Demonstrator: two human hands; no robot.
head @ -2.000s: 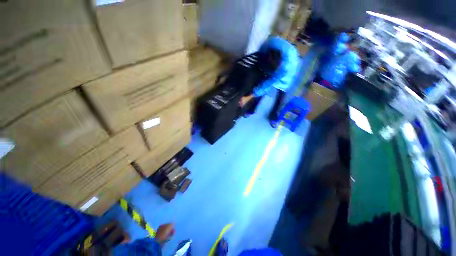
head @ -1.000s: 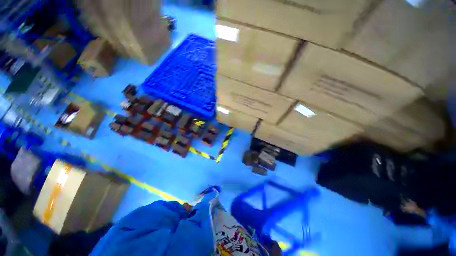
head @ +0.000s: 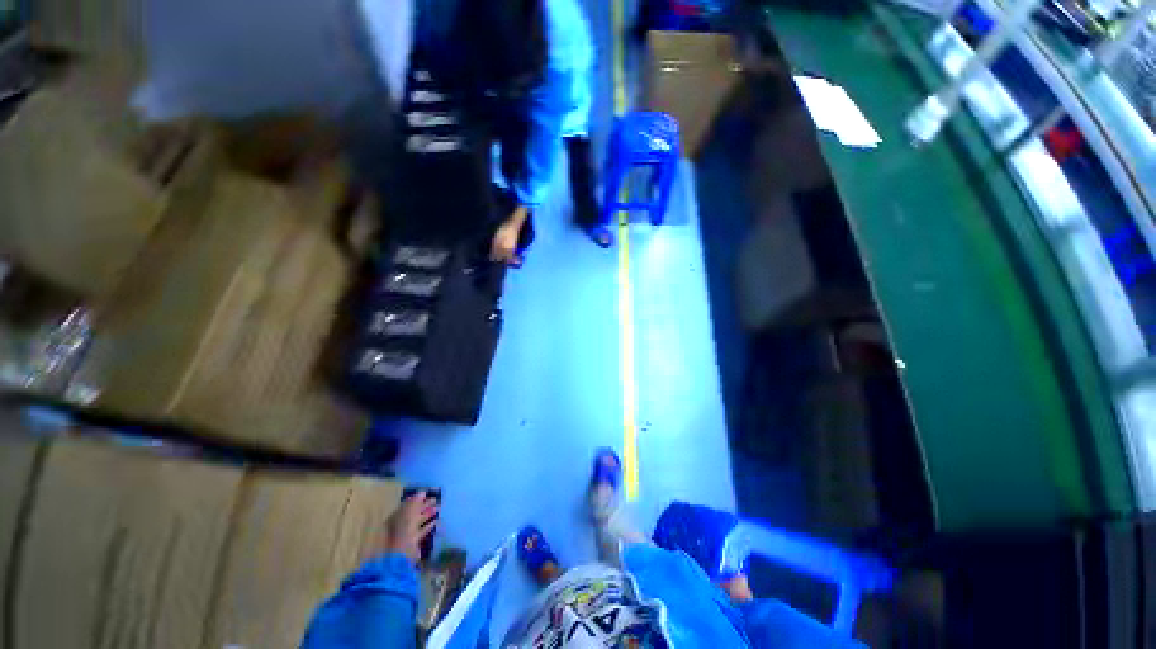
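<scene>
A blue plastic stool is beside my body at the lower right, tilted, its seat and legs partly in view. My right hand is small and blurred, closed on the stool's edge. My left hand is low and left of centre, by the edge of the cartons. A small dark thing shows at its fingertips; whether the hand holds it or only passes over it I cannot tell.
Brown cartons stand at left. Stacked black foam trays with silver units are ahead. A person bends over them. Another blue stool stands on the yellow-lined floor. A green bench runs along the right.
The view has swung from the pallet and cartons back to the aisle. The tray stacks and the bending person are nearer than two seconds ago. The carried stool now shows at lower right.
</scene>
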